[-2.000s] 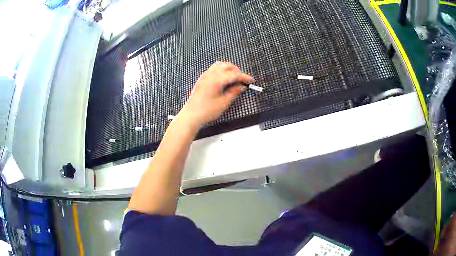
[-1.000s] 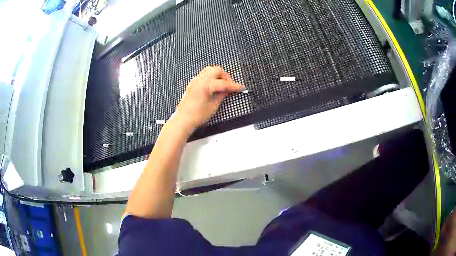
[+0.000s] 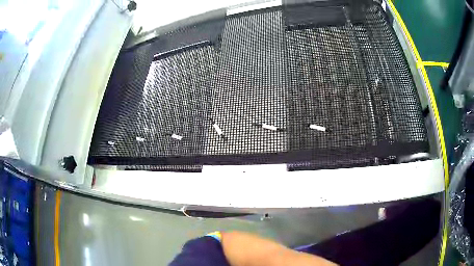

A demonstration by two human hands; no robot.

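Several sleeved parts, small white bands with thin black ends, lie spaced in a rough row on the black mesh belt (image 3: 249, 93). The rightmost (image 3: 317, 128) and its neighbour (image 3: 270, 127) lie nearly level. Another sleeved part (image 3: 218, 129) lies tilted. A smaller one (image 3: 176, 136) lies to its left, with more towards the left end. My left forearm shows at the bottom edge, below the belt, pointing right; my left hand is cut off by the frame. My right hand is out of the picture.
The white side rail (image 3: 249, 185) runs along the belt's near edge. A pale machine housing (image 3: 62, 88) with a black knob (image 3: 68, 164) stands at left. A blue crate (image 3: 16, 213) is lower left. Yellow tape edges the green mat (image 3: 416, 31) at right, with a crinkled clear plastic bag (image 3: 457, 208).
My left hand has left the belt and gone out of view, its forearm now low in the picture. The part it held at the mesh now lies on the belt. The view has shifted and turned.
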